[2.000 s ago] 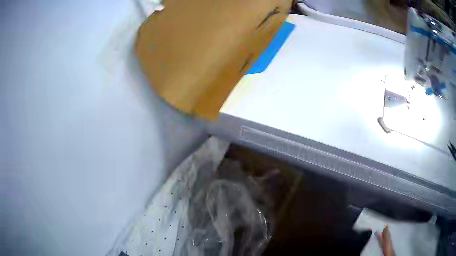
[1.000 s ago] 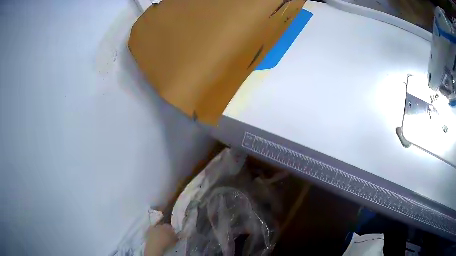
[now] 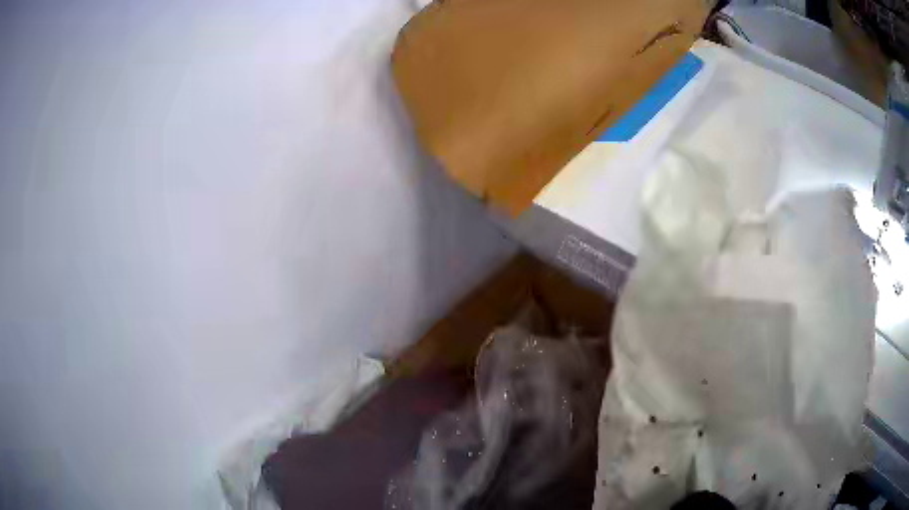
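Note:
A pale, crinkled sheet or bag with small black dots (image 3: 738,369) stands raised at the right, over the table's front edge and part of the white tabletop. A clear crinkled plastic bag (image 3: 523,398) hangs below the table edge. Another piece of whitish plastic (image 3: 334,398) shows at the lower left beside a dark flat area. Neither my left hand nor my right hand can be made out; the raised sheet hides what is behind it.
A brown card (image 3: 538,90) lies over the table's left end, beside blue tape (image 3: 653,100). The ruler-marked edge (image 3: 593,264) shows partly. The sewing machine (image 3: 896,159) is cut off at the right. A large blurred white surface (image 3: 199,219) fills the left.
The dotted pale sheet has come up over the table at the right. The view has shifted, so the card sits further right. The hand seen earlier at the lower left is gone from view.

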